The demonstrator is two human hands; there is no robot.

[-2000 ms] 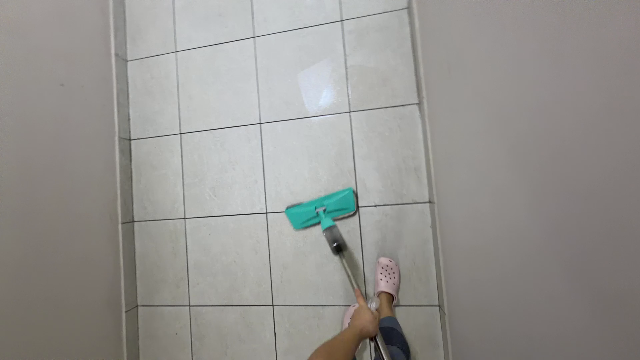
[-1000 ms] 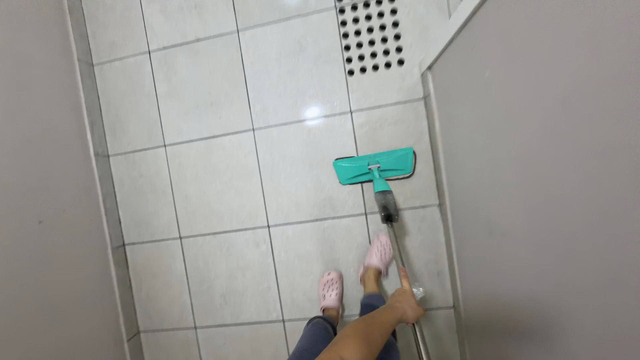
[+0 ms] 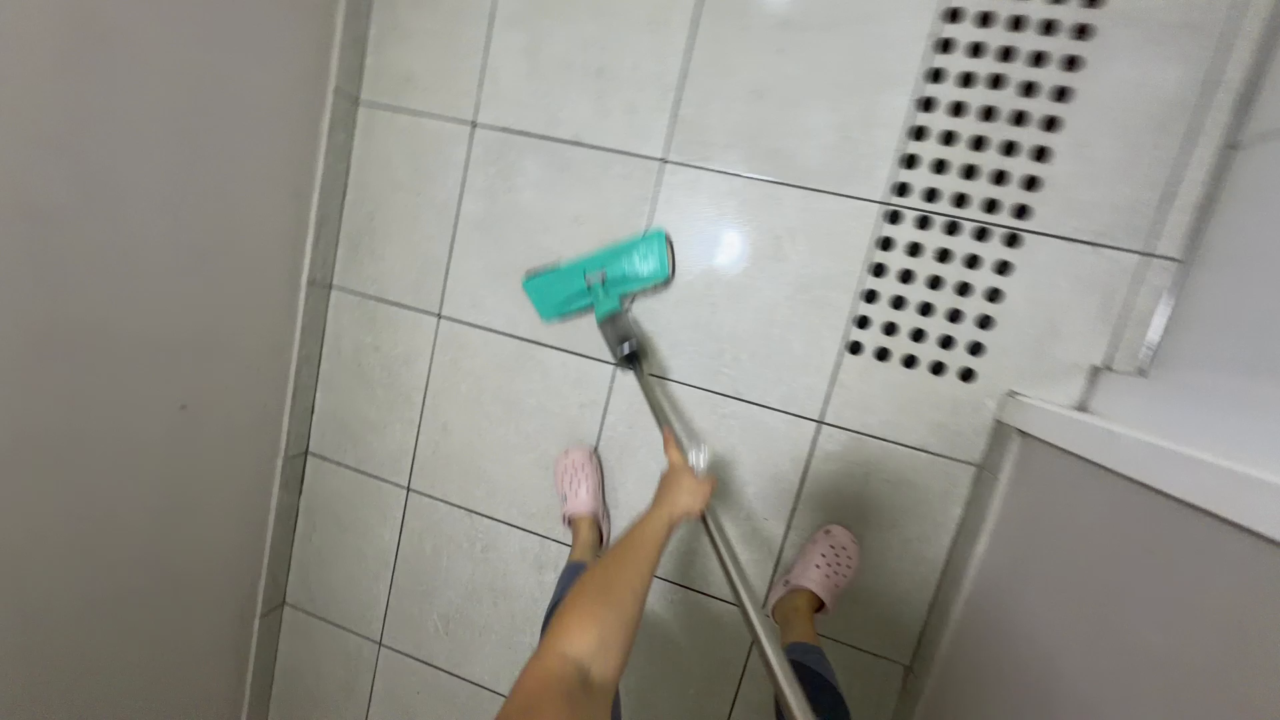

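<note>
My left hand point(image 3: 685, 492) is closed around the metal pole point(image 3: 742, 590) of a flat mop, partway along it, with a finger or thumb stretched along the pole. The teal mop head point(image 3: 600, 275) lies on the pale floor tiles, tilted, ahead of my feet and left of a bright reflection. A grey joint point(image 3: 618, 335) links head and pole. The pole runs down and right out of the frame. My right hand is out of view. The mop head and hand are slightly blurred.
Pink perforated clogs point(image 3: 580, 485) are on my feet, one on each side of the pole. A grey wall point(image 3: 160, 350) runs along the left, another point(image 3: 1120, 600) at lower right with a corner. Rows of dark round dots or holes point(image 3: 940, 240) mark the floor at right.
The mop head has swung left across the tiles, from near the right wall. My feet have moved and stand farther apart. The view has shifted forward, showing more of the dotted strip.
</note>
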